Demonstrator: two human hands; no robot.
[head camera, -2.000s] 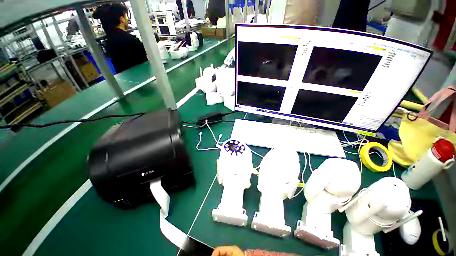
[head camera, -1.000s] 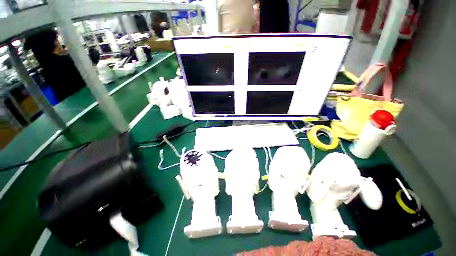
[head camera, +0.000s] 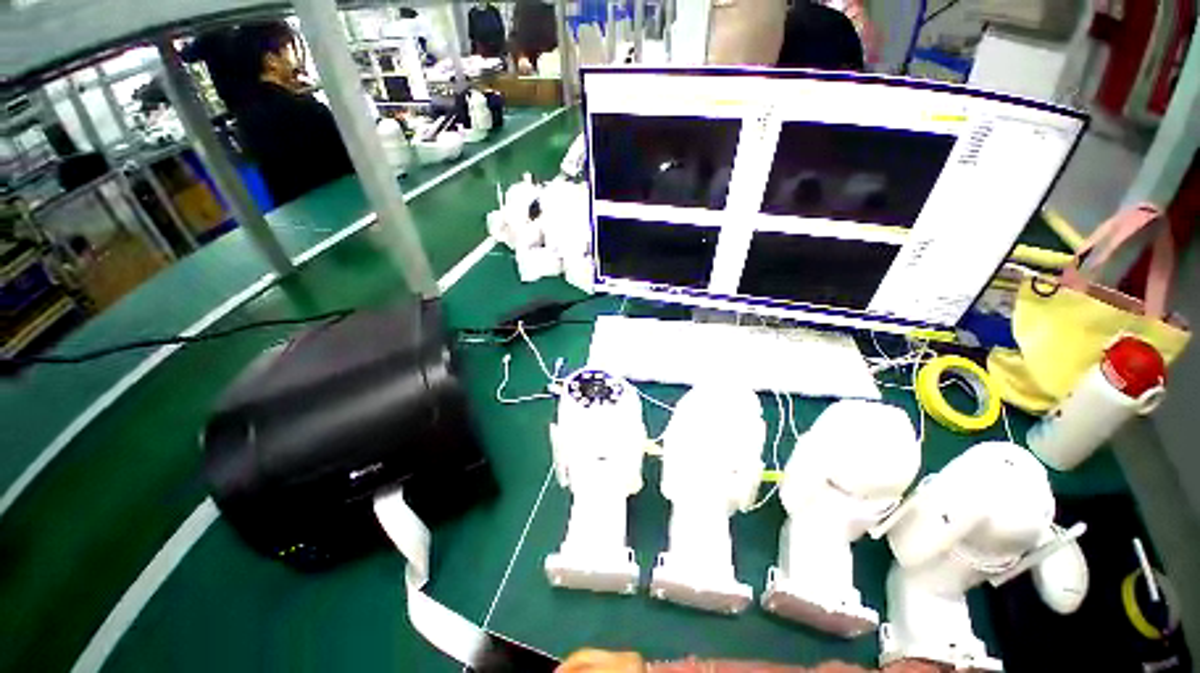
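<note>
Four white dome cameras stand in a row on the green bench: the leftmost (head camera: 595, 460) with a dotted dark lens ring, then the second (head camera: 708, 473), third (head camera: 842, 493) and rightmost (head camera: 967, 526). A black label printer (head camera: 349, 427) stands left of them. A white label strip (head camera: 419, 579) curls from it to the bottom edge. My right hand (head camera: 601, 661) is mostly cut off by the bottom edge, its reddish sleeve running right. A dark flat thing (head camera: 516, 655) lies by its fingertips; whether I hold it is hidden. My left hand is not in view.
A monitor (head camera: 816, 197) with four dark panes stands behind a white keyboard (head camera: 737, 355). At right are yellow tape (head camera: 957, 393), a red-capped bottle (head camera: 1099, 401), a yellow bag (head camera: 1086, 342), and a white mouse (head camera: 1061, 575) on a black pad (head camera: 1053, 635). A person (head camera: 283, 125) is far left.
The view swung right, then back left. My right hand left the picture, with only the sleeve showing, and now shows again at the bottom edge. The cameras and printer have not moved.
</note>
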